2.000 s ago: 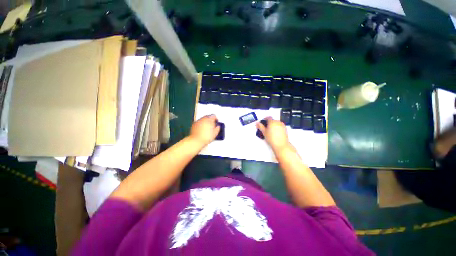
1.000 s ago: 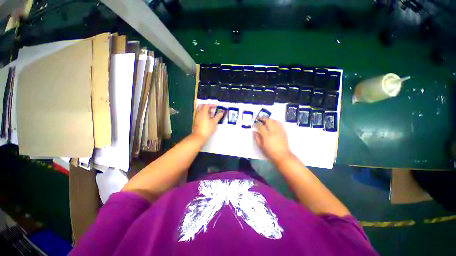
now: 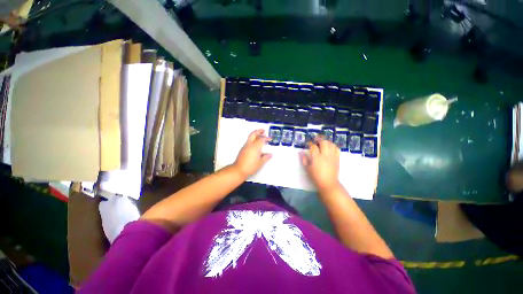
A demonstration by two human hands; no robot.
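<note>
A white-faced board (image 3: 287,167) lies on the green bench. Two tight rows of black plastic parts (image 3: 298,97) cover its far half. A third, shorter row of parts with paler centres (image 3: 299,138) runs to the right edge. My left hand (image 3: 253,154) is at the left end of this third row, fingertips touching the end part. My right hand (image 3: 322,162) lies at the near side of the row's middle, fingertips on the parts. Both hands have their fingers apart and hold nothing lifted.
A tall pile of tan and white boards (image 3: 60,115) stands at the left. A pale squeeze bottle (image 3: 421,110) lies right of the board. A pale beam (image 3: 172,40) slants in from the top left. Part of another person (image 3: 499,221) shows at the right edge.
The loose parts at the left of the third row have moved right and now stand together with the others. My left hand has moved right with them; my right hand has also moved slightly right.
</note>
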